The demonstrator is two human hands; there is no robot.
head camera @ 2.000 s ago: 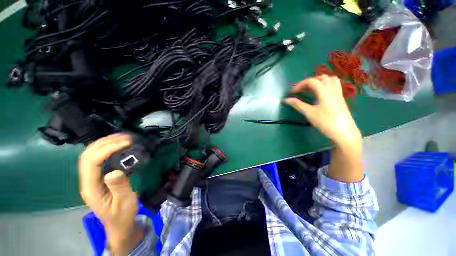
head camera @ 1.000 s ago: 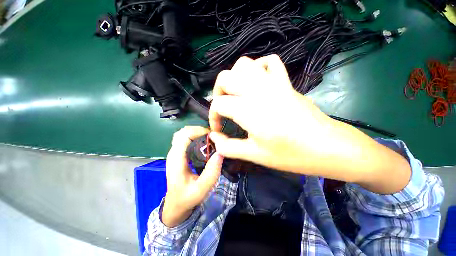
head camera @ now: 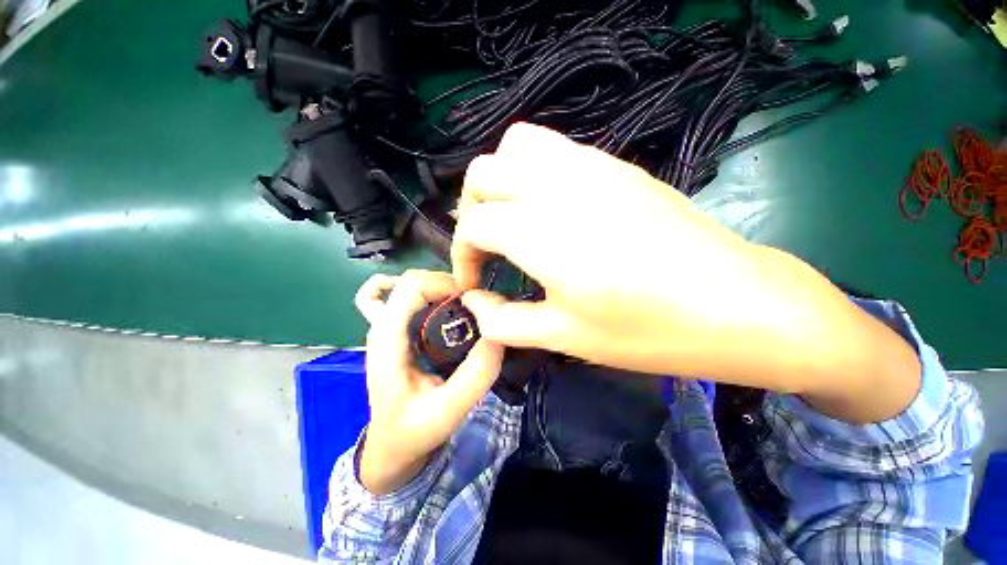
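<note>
My left hand (head camera: 414,375) holds a black connector housing (head camera: 436,344) with its end face turned up, a pale square socket showing in it. A thin red-orange O-ring (head camera: 433,316) lies along the left side of the end face. My right hand (head camera: 552,243) reaches across from the right; its thumb and fingertip pinch the ring at the top of the housing. The ring's right part is hidden by the fingers. The back of my right hand is overexposed.
Black housings (head camera: 342,166) lie at the upper left of the green table (head camera: 133,265). Bundled black cables (head camera: 574,83) spread behind my hands, with pale plugs (head camera: 865,73) at upper right. Loose orange O-rings (head camera: 976,188) lie far right. A blue bin (head camera: 331,430) stands below the table edge.
From two seconds ago, my right hand has come from near the loose rings to the housing, with a ring. Since one second ago, the ring has moved from across the socket to the face's left side.
</note>
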